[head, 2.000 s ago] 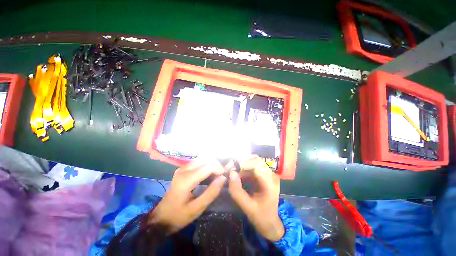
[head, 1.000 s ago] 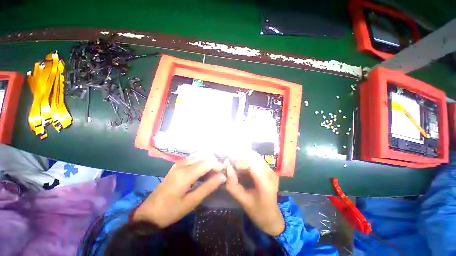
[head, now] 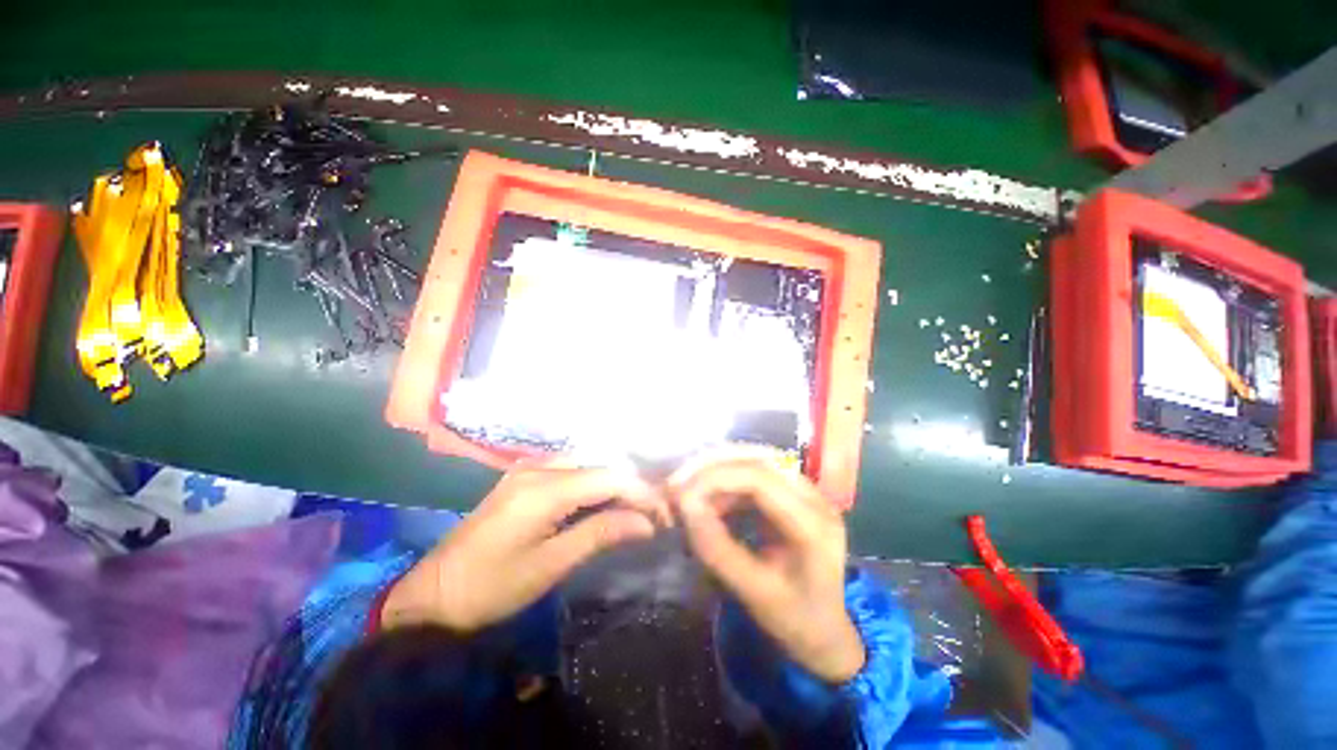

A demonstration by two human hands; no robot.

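An open tablet unit point(head: 719, 315) lies in a red-orange foam tray point(head: 415, 344) in front of me, its left and middle part washed out by glare. My left hand point(head: 535, 535) and my right hand point(head: 770, 550) meet at the tray's near edge. The fingertips of both are pinched close together. Whether a small part is between them is hidden by the fingers and the glare. A tangled pile of black wired parts point(head: 279, 191) and a bundle of orange-yellow flex cables point(head: 129, 279) lie at the left.
Stacked foam trays with a tablet point(head: 1092, 337) stand at the right, cream scraps point(head: 963, 349) beside them. A worn rail point(head: 660, 139) runs behind; a dark panel point(head: 916, 52) and another tray point(head: 1085, 95) lie beyond. A red tool or cord bundle point(head: 1026, 608) is at the right bench edge.
The dark panel and far tray have shifted right on the belt. My hands stay at the tray's near edge; the fingertips have parted slightly and the right hand has moved a little right.
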